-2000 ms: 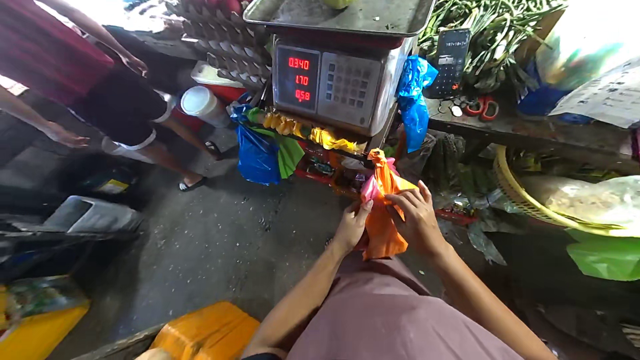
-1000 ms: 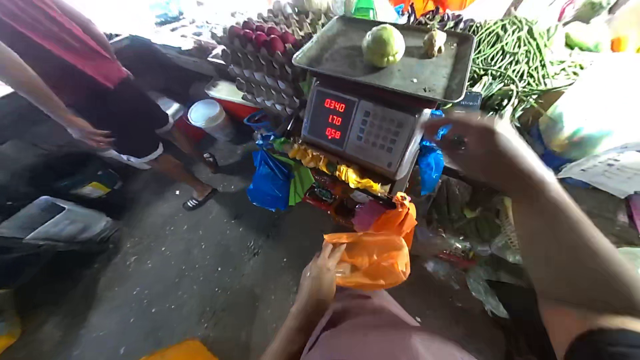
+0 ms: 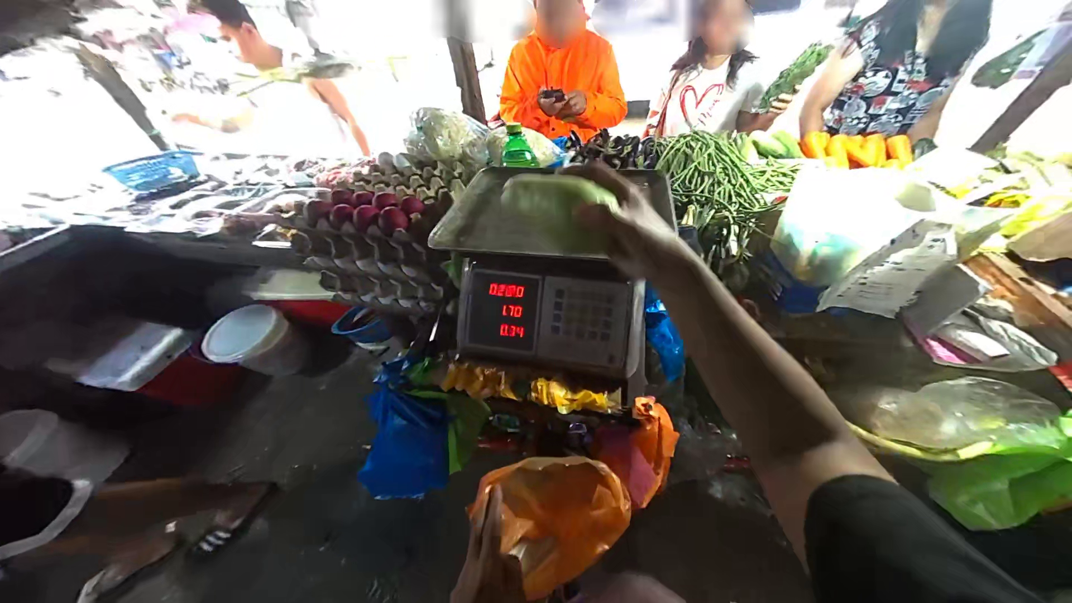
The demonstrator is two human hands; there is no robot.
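Observation:
My right hand (image 3: 624,222) is over the metal pan (image 3: 477,222) of a digital scale (image 3: 548,318), gripping a pale green vegetable (image 3: 557,199) that is blurred; its exact kind I cannot tell. The scale's red digits are lit. Below the scale, my left hand (image 3: 487,548) holds an orange plastic bag (image 3: 565,519) with its mouth spread. Blue (image 3: 406,435) and orange-pink (image 3: 649,448) plastic bags hang under the scale, beside yellow ones (image 3: 569,395).
Trays of red eggs (image 3: 368,211) stand left of the scale, string beans (image 3: 716,176) to its right. Behind the stall, a person in orange (image 3: 561,79) holds a small dark object. A white bucket (image 3: 251,337) is at left; a person's leg (image 3: 159,511) shows lower left.
The view has tilted up toward the stall. My right hand has moved onto the scale pan and taken hold of the green vegetable. The orange bag stays in my left hand.

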